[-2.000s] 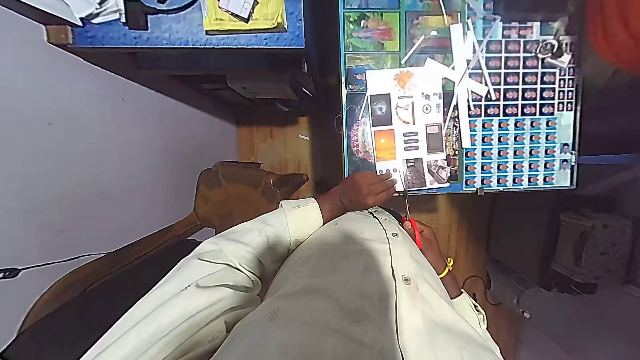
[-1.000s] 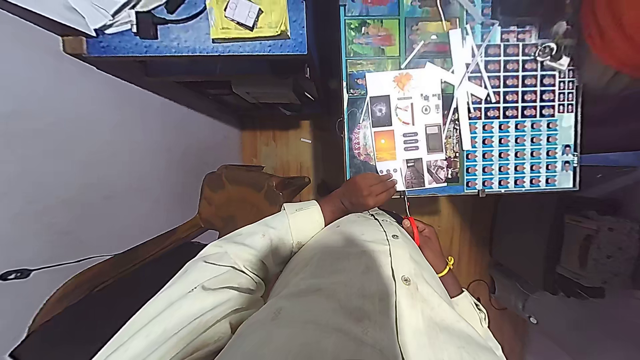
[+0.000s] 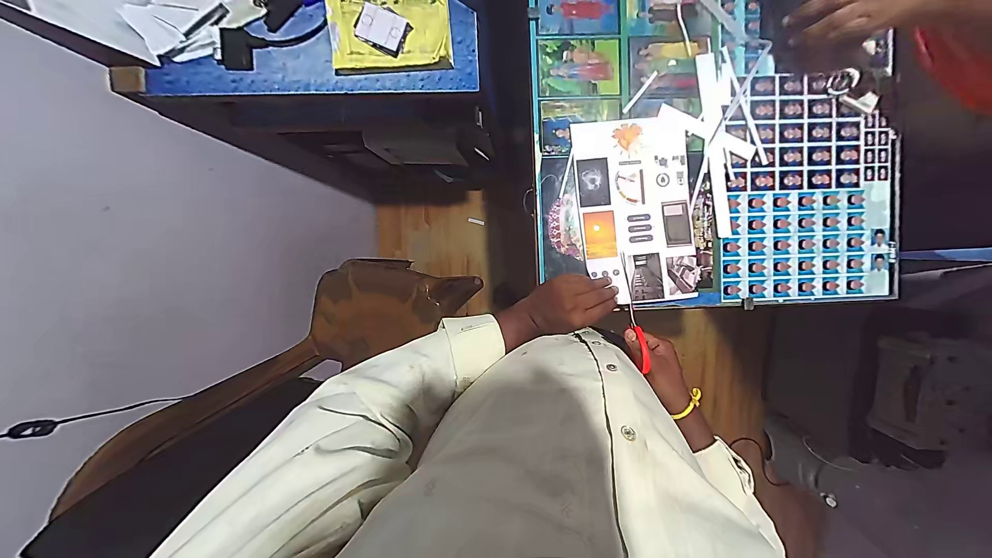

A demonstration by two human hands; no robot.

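A white printed sheet (image 3: pixel 639 225) with small pictures lies on the glass-topped table at its near edge. My left hand (image 3: pixel 573 302) pinches the sheet's near left corner between thumb and fingers. In my right hand (image 3: pixel 659 360) is a pair of scissors with red handles (image 3: pixel 643 349); the blades point away from me and lie at the sheet's near edge, between the two hands. A yellow band is on my right wrist. Thin white paper strips (image 3: pixel 717 143) lie in a loose heap beyond and to the right of the sheet.
Rows of small portrait photos (image 3: pixel 798 244) and larger photos (image 3: pixel 577 66) show on the tabletop. Another person's hand (image 3: pixel 852 19) is over the far right corner. A blue table (image 3: pixel 310 81) with papers and a yellow packet (image 3: pixel 391 58) stands at the upper left, a wooden chair (image 3: pixel 372 310) below.
Another person's hand has come into view at the far right of the table. The scissor blades now reach farther over the sheet's near edge.
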